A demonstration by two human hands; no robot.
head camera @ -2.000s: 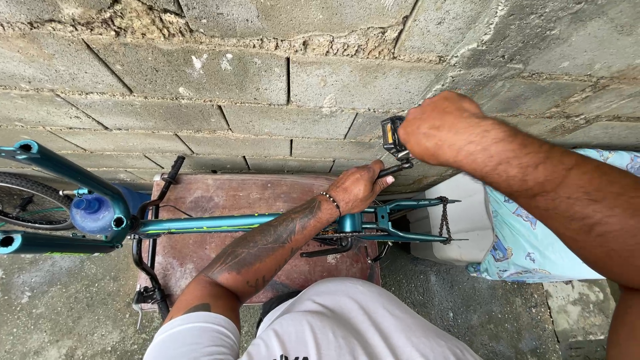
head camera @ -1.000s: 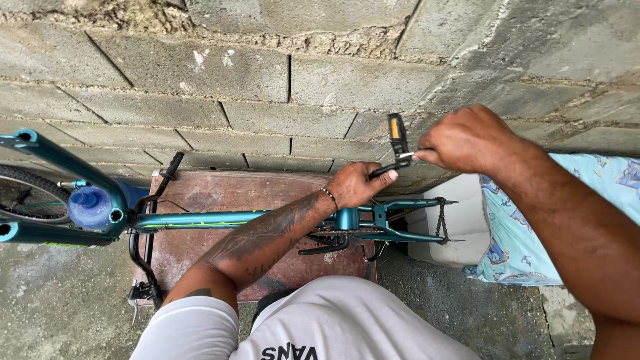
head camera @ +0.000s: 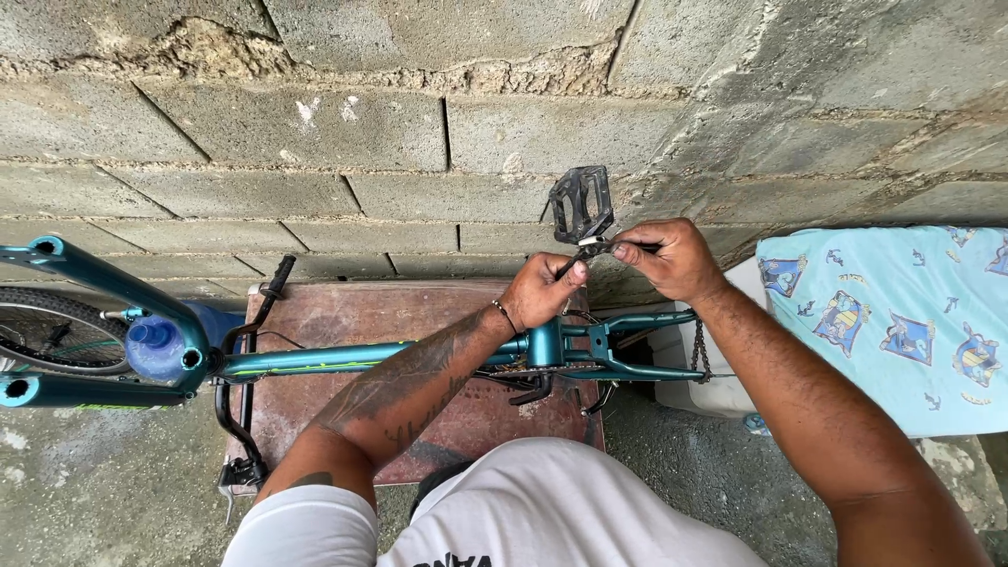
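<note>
A teal bicycle frame (head camera: pixel 315 360) lies upside down across a reddish board. My left hand (head camera: pixel 543 290) is closed on the end of a black crank arm, beside the axle of a black platform pedal (head camera: pixel 583 205). The pedal stands on the wall side, above both hands. My right hand (head camera: pixel 669 256) pinches a dark, slim tool (head camera: pixel 602 246), probably a wrench, whose head meets the pedal axle. A chain (head camera: pixel 699 346) hangs over the rear fork ends, below my right wrist. The chainring (head camera: pixel 567 368) shows under the frame's bottom bracket.
The concrete block wall (head camera: pixel 394 134) is close behind the pedal. The reddish board (head camera: pixel 346 441) supports the bike. Handlebars (head camera: pixel 232 409), a blue water jug (head camera: pixel 157 346) and a wheel (head camera: pixel 47 331) are at left. A printed turquoise cloth (head camera: pixel 898 331) covers something at right, beside a pale container (head camera: pixel 693 394).
The pedal has turned, now showing its broad face. My right hand has moved in from the right, closer to my left hand at the axle. My left hand stays at the crank end.
</note>
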